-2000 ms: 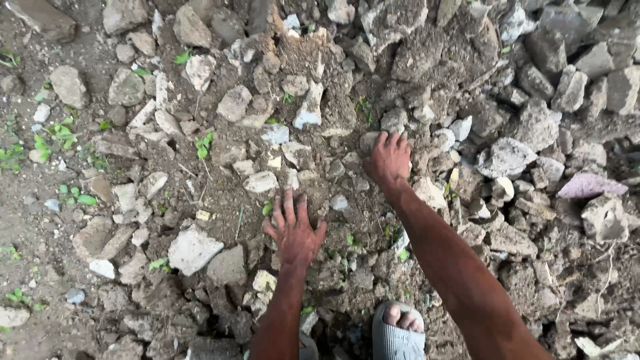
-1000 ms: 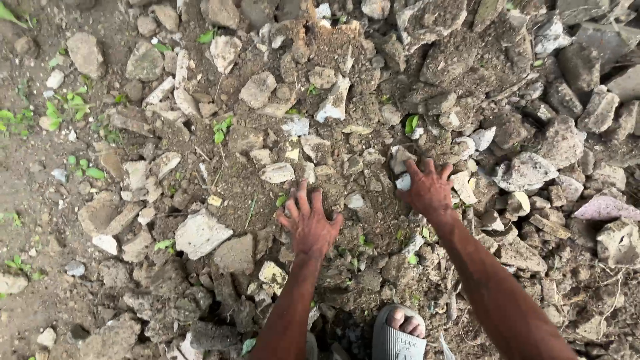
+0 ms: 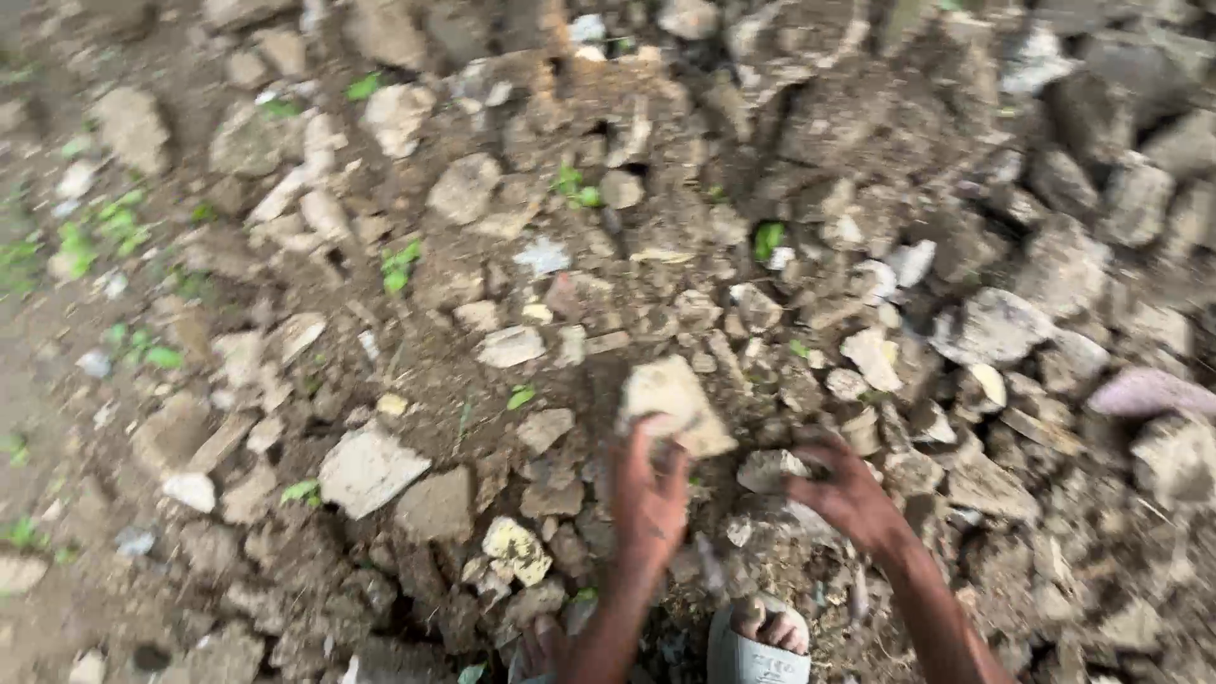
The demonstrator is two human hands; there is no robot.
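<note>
My left hand [image 3: 652,484] is at the lower centre, its fingertips over the near edge of a flat, pale piece of stone [image 3: 676,404]; blur hides whether it grips the piece. To its right, my right hand [image 3: 841,489] has thumb and fingers curled and apart, close to a smaller grey stone [image 3: 768,470]. No held object shows in the right hand.
Broken stones and rubble cover the soil all around, with larger chunks [image 3: 993,328] at the right. A whitish slab [image 3: 372,467] lies to the left. Small green plants [image 3: 399,266] grow between stones. My sandalled foot [image 3: 760,641] stands at the bottom edge.
Both hands, earlier spread on the rubble, have drawn closer together, and their fingers are more curled. The flat pale piece now shows at the left hand's fingertips.
</note>
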